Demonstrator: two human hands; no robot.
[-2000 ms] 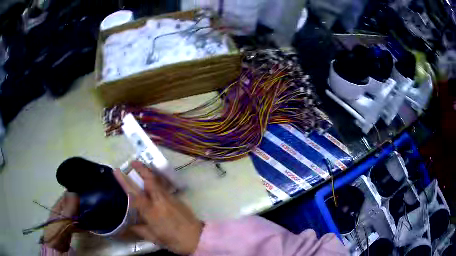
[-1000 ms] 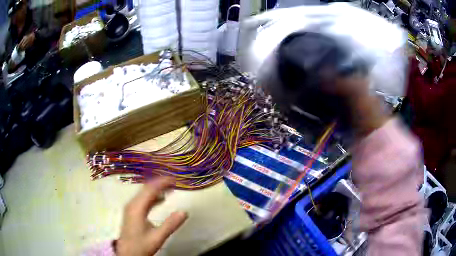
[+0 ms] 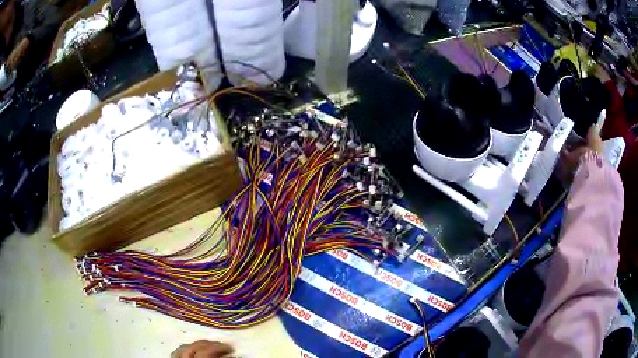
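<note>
Finished units, black shells in white cups on white brackets, stand in a row at the right; the nearest one [image 3: 451, 143] is upright. My right hand [image 3: 582, 155] is at the far end of the row, its fingers around the white bracket of the farthest finished unit [image 3: 584, 101]; the bracket partly hides the grip. My left hand [image 3: 203, 349] is cut off by the bottom edge, only part of the fingers showing, near the table's front.
A parts box [image 3: 157, 199] of small white parts stands at the left. A large bundle of wire harnesses [image 3: 273, 231] lies beside it on a blue-and-white printed sheet [image 3: 350, 308]. White cup columns [image 3: 248, 38] stand behind. A blue crate [image 3: 455, 314] holds more units at the lower right.
My right hand has carried the finished unit from above the table to the far right of the row. My left hand has dropped towards the bottom edge. The view has shifted right.
</note>
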